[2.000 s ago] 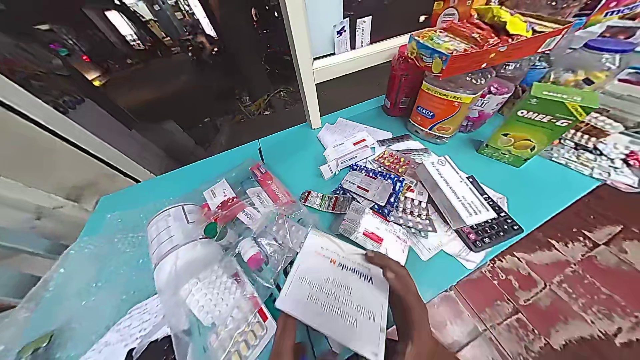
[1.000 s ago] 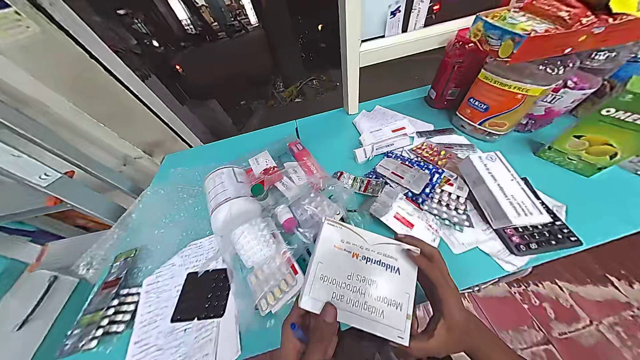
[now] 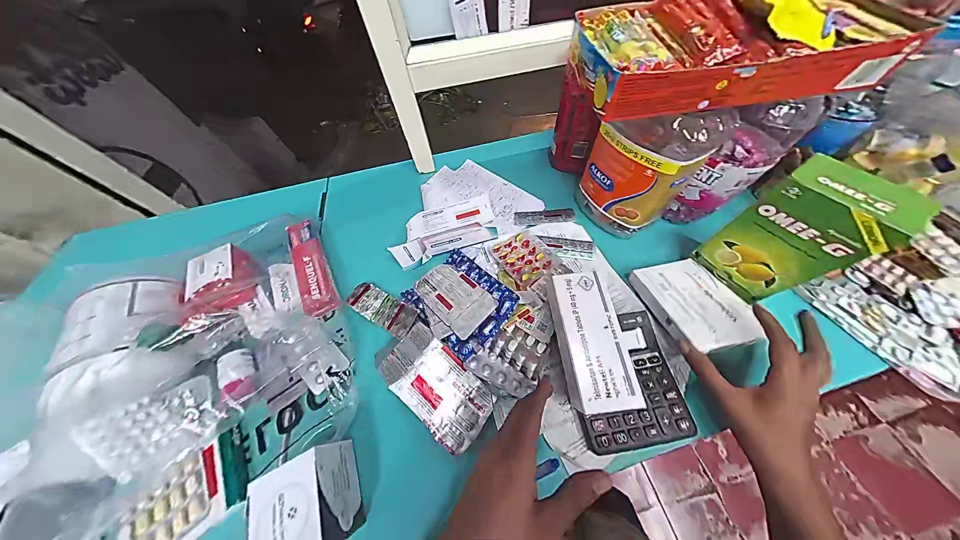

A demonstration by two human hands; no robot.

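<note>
My right hand has its fingers spread at the near side of a white medicine box, which lies beside a green carton. My left hand is over the table's front edge, thumb and forefinger apart, the fingertip close to silver blister packs. Between the hands a long white tablet box rests on a black calculator. Left of these are a red-and-white foil packet, a blue blister sheet and a red-and-yellow capsule strip. A blue pen end shows by my left thumb.
A clear plastic bag of medicines covers the left side of the turquoise table. A white box stands near the front. Plastic jars hold up a red box of sachets at the back. Blister strips lie far right.
The white box held in both hands earlier is out of my left hand; a similar box now lies right of the calculator by my right hand. Both hands have moved apart and opened.
</note>
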